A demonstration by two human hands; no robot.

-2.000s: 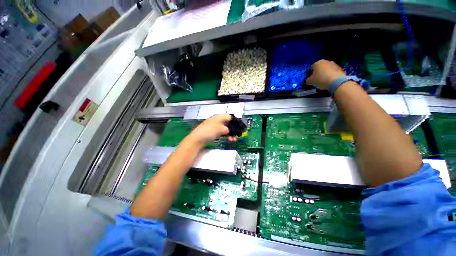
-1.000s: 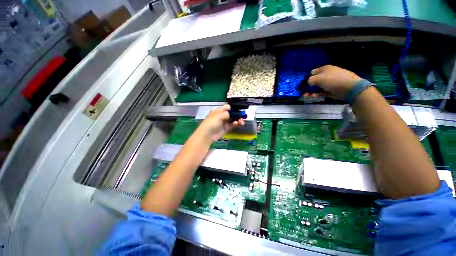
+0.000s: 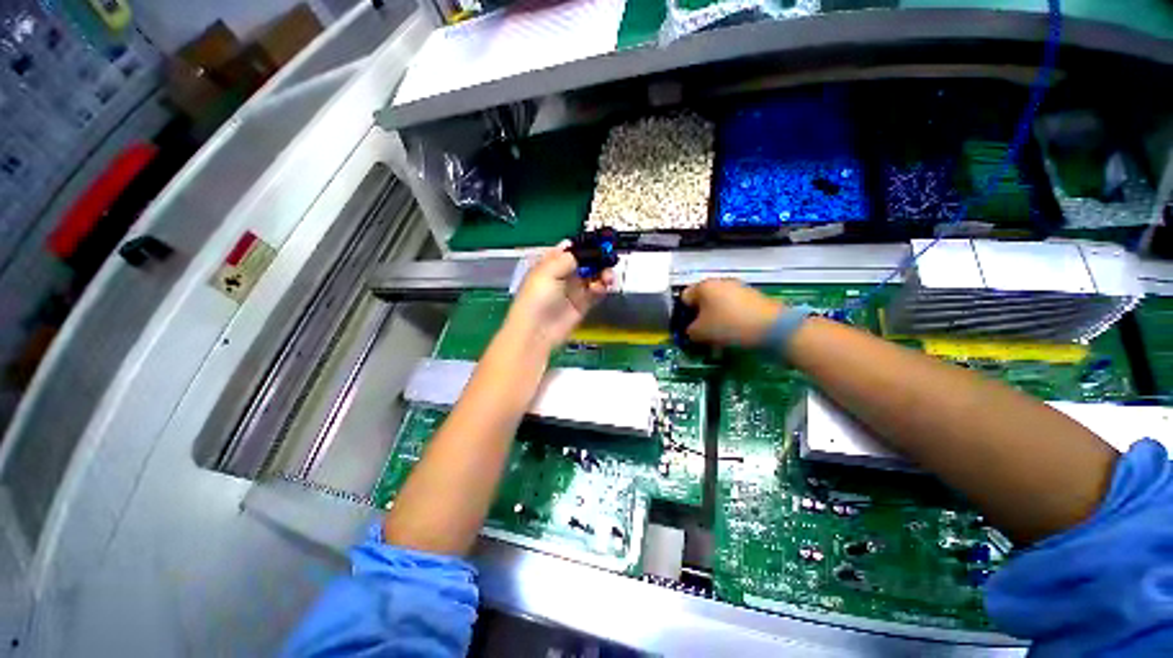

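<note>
My left hand [image 3: 556, 293], with black finger cots, is raised in front of the finned heat sink [image 3: 639, 293] of the left circuit board [image 3: 566, 495]. Small blue components [image 3: 600, 249] show between its fingertips. My right hand [image 3: 727, 316], with a blue-grey wrist strap [image 3: 783, 330], has its fingertips down at the rear right edge of the left board, beside the heat sink. Its black fingertips are pinched together, and anything between them is hidden. The right circuit board [image 3: 875, 566] lies partly under my right forearm.
Under the shelf stand bins of cream components [image 3: 654, 174], blue components [image 3: 791, 189] and dark blue components [image 3: 921, 190]. A long heat sink [image 3: 598, 397] crosses the left board. Another finned heat sink [image 3: 1016, 289] stands at the right. A blue cord [image 3: 1025, 122] hangs at the right.
My right hand has left the blue bin and moved down and left to the left board's rear edge. My left hand has risen slightly, with blue pieces still at its fingertips.
</note>
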